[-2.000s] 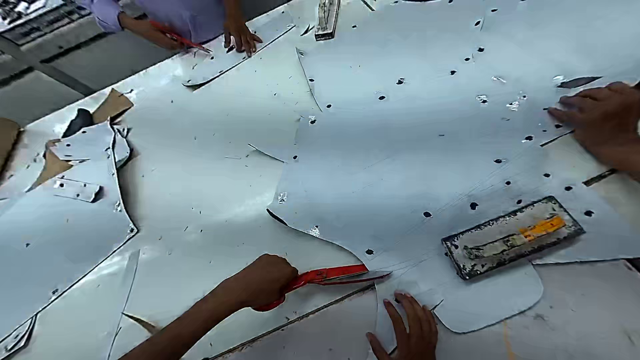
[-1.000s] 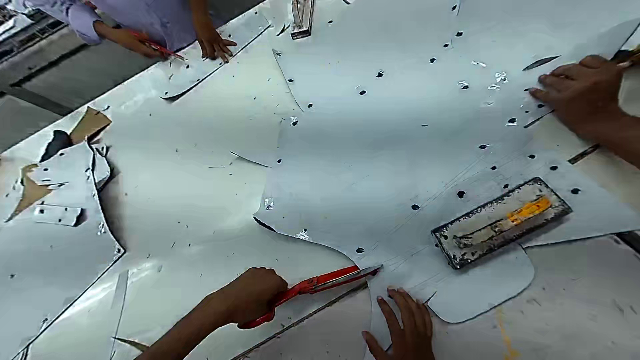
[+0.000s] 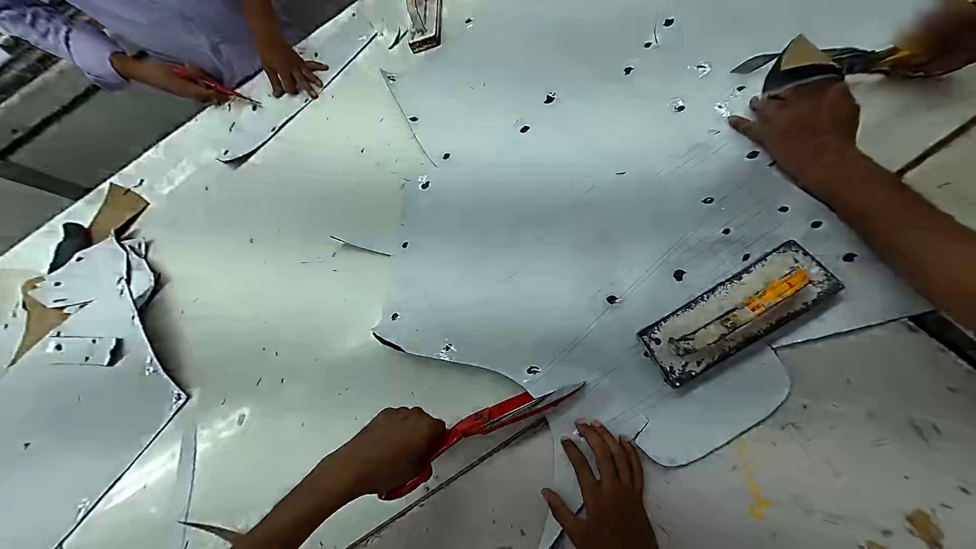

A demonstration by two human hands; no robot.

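Observation:
My left hand (image 3: 400,450) grips the handles of red-handled scissors (image 3: 476,427), whose blades lie at the lower edge of a large grey-white sheet (image 3: 518,236). My fingers hide most of the handles. To the right, my right hand (image 3: 610,488) rests palm down with spread fingers on a narrow part of the sheet, just below the blade tips, and holds nothing. A black-edged rectangular weight (image 3: 713,335) with an orange-marked handle sits on the sheet beyond my right hand. Dark holes or marks dot the sheet.
At upper right, a co-worker's hand (image 3: 816,130) presses the sheet near a raised dark flap (image 3: 801,69); another hand (image 3: 934,46) holds a blurred tool. A second person (image 3: 183,38) holds red scissors at upper left. Cut scraps (image 3: 84,282) lie left; another weight (image 3: 424,27) stands at top.
The co-worker's hand at right has moved left from the sheet's edge, and a dark flap now stands up beside it. Another hand with a tool has come into view there. My hands stay nearly in place.

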